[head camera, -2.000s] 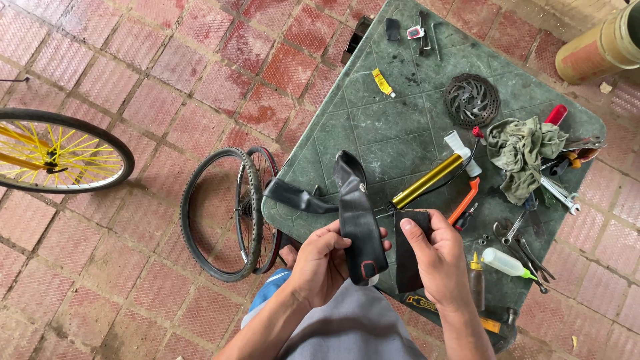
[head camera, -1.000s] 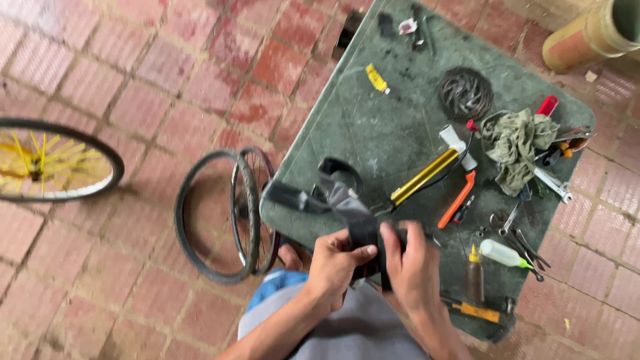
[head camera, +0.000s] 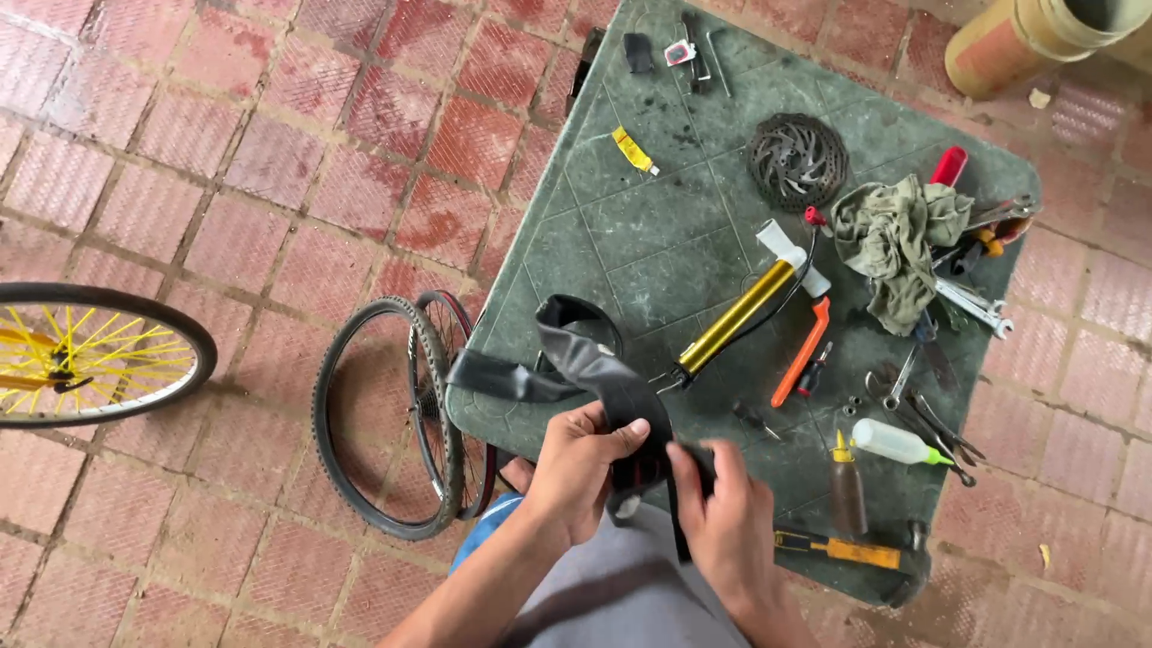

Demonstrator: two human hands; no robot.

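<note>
My left hand (head camera: 585, 468) grips a flattened black rubber inner tube (head camera: 621, 382) near the table's front edge, thumb on top. The rest of the tube loops over the table corner to the left. Between the thumb and fingers of my right hand (head camera: 724, 504) is a dark flat strip, held close beside the tube; its lower end hangs down. Whether the strip joins the tube cannot be seen. Just beyond my hands lies a gold hand pump (head camera: 736, 319) with a black hose. A small yellow tube (head camera: 634, 150) rests farther up the green table (head camera: 558, 261).
A brake disc (head camera: 796, 162), a green rag (head camera: 900, 243), wrenches (head camera: 972, 301), an orange-handled tool (head camera: 801, 353), a white bottle (head camera: 900, 441), a brown bottle (head camera: 846, 490) and a hammer (head camera: 841, 549) lie on the table. Bicycle wheels (head camera: 387, 418) lean at its left. A bucket (head camera: 1026, 45) stands beyond.
Two seconds ago the hands were farther apart, with the tube's end and a dark flat piece held up separately. Now they are close together and the tube bends over toward the left.
</note>
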